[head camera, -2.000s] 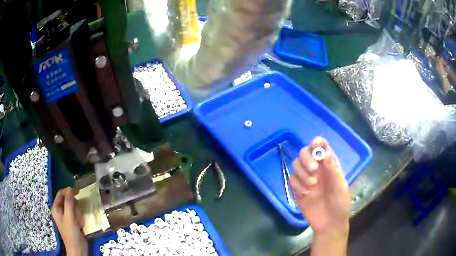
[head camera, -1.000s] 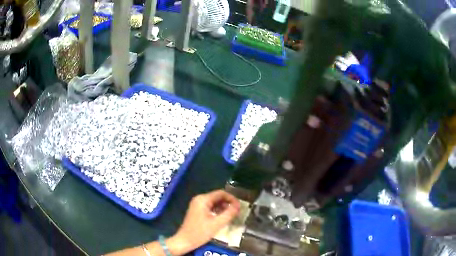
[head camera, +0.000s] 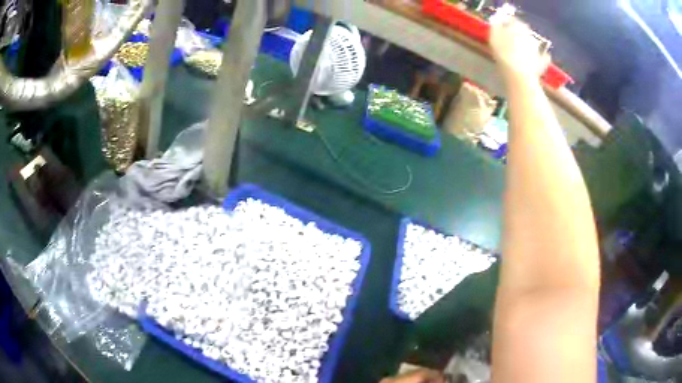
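Note:
My right hand (head camera: 517, 46) is raised at the top right, on an outstretched bare forearm, at the red tray (head camera: 464, 20) on a shelf. It is blurred, and a small shiny thing shows by its fingers; I cannot tell if it is held. Only a small part of my left hand (head camera: 413, 376) shows at the bottom edge, by the fixture; its fingers are cut off. The large blue tray (head camera: 364, 278) is heaped with small white round parts (head camera: 247, 284). A smaller blue tray (head camera: 397, 277) of white parts stands to its right. The press is mostly hidden or blurred behind my forearm.
A clear plastic bag (head camera: 71, 262) and grey cloth (head camera: 176, 168) lie left of the heaped tray. Grey posts (head camera: 233, 97) stand behind it. A white fan (head camera: 340, 61), a cable and a blue tray with green contents (head camera: 404, 120) are farther back. A curved wrapped bar crosses the top left.
The view has swung left, then tilted up towards the shelf. My right hand, earlier holding a white part over the right tray, is now raised at the shelf. My left hand is nearly out of view.

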